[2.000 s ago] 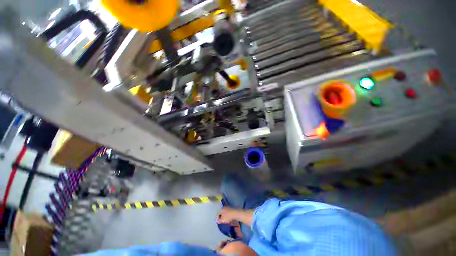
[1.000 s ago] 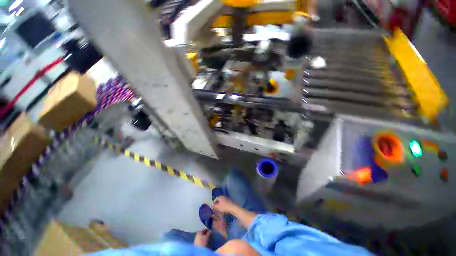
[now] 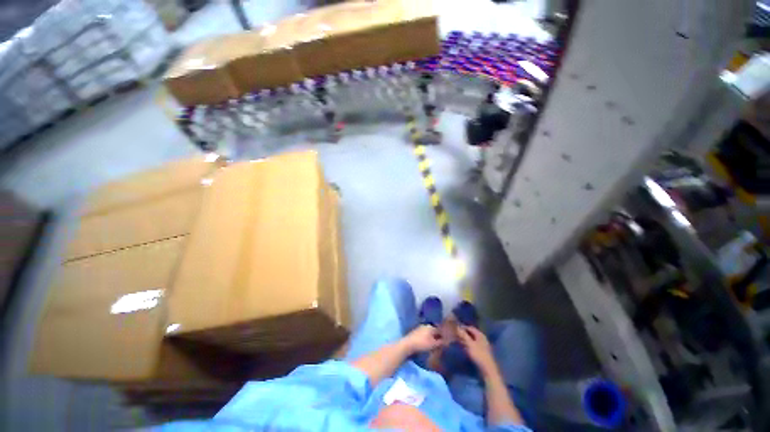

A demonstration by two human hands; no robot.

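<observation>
My left hand (image 3: 425,338) and my right hand (image 3: 470,337) are held low between my knees, close together with a small gap. Both are small and blurred, and no held thing can be made out. Dark blue slippers (image 3: 431,310) show on the feet just beyond them. I wear a light blue smock (image 3: 308,390) with a white badge (image 3: 403,392) on the chest, and blue jeans (image 3: 518,363).
Stacked cartons (image 3: 245,245) stand close at the left. More cartons (image 3: 338,42) lie on a skate-wheel conveyor (image 3: 371,91) ahead. The white machine frame (image 3: 582,126) rises at the right. A blue-ended roll (image 3: 604,402) is low at the right. Yellow-black tape (image 3: 433,196) marks the floor.
The view has swung left, bringing the stacked cartons and conveyor into view, while the control box has left the picture. Both hands now show more clearly, close together over the feet.
</observation>
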